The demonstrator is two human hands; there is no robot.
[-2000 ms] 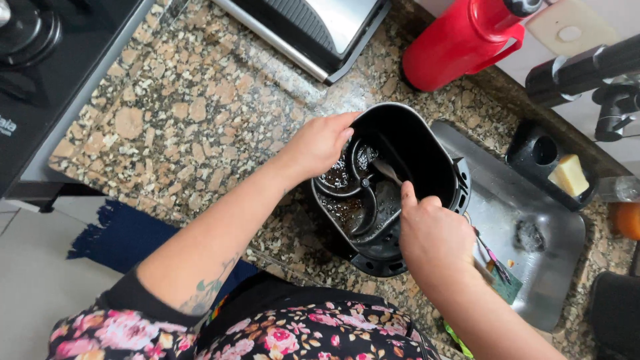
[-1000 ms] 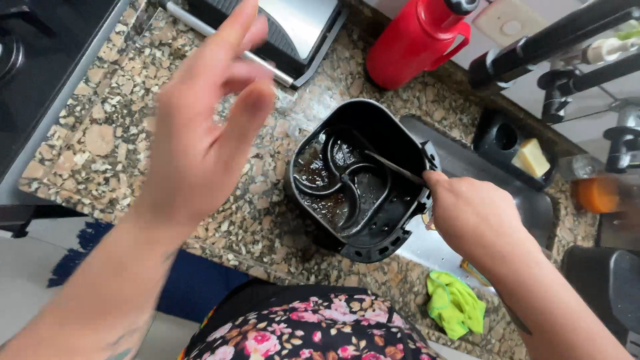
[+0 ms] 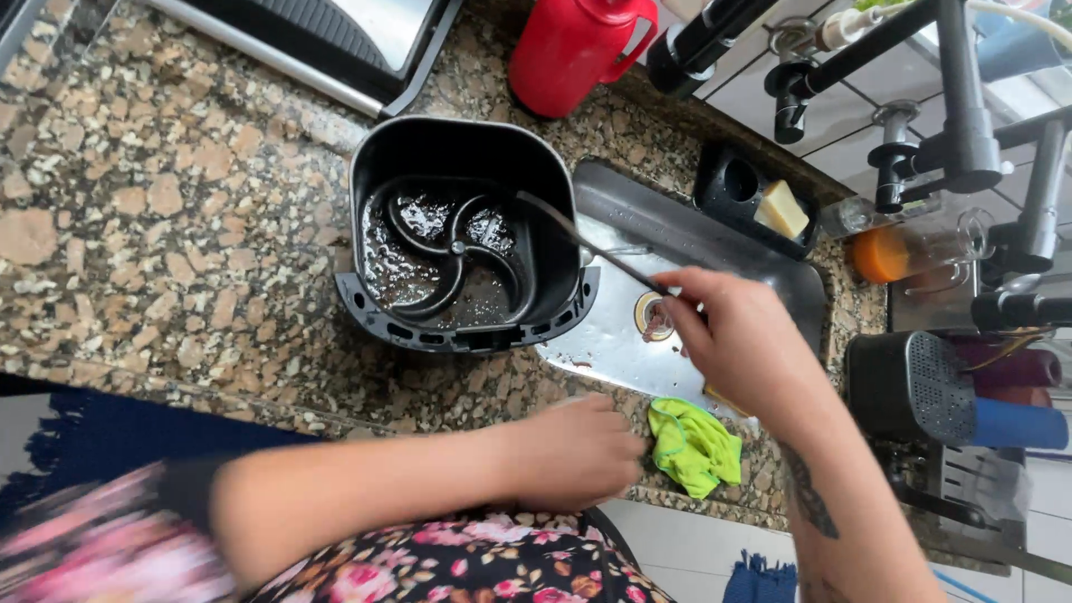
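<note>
My right hand (image 3: 733, 335) grips one end of a thin dark utensil (image 3: 586, 243), whose other end reaches inside a black air fryer basket (image 3: 360, 226). Wet, greasy residue lies around the curved ridges on the basket's floor. The basket stands on the granite counter, beside the sink. Near the counter's front edge is my left hand (image 3: 578, 452), blurred, its fingers curled close to a crumpled lime-green cloth (image 3: 695, 448). No object shows in the left hand, though its palm is hidden.
Right of the basket lies a steel sink (image 3: 703, 243) with its drain. A red thermos jug (image 3: 578, 54) and a grill appliance (image 3: 310, 42) stand behind. Black taps (image 3: 967, 126) overhang the right side. Bar soap (image 3: 781, 209) sits in a black holder; glassware and a black dish rack (image 3: 888, 385) stand beyond.
My left hand has gone from the basket's rim, up in the air, down to the counter's front edge near the cloth. My right hand still holds the utensil.
</note>
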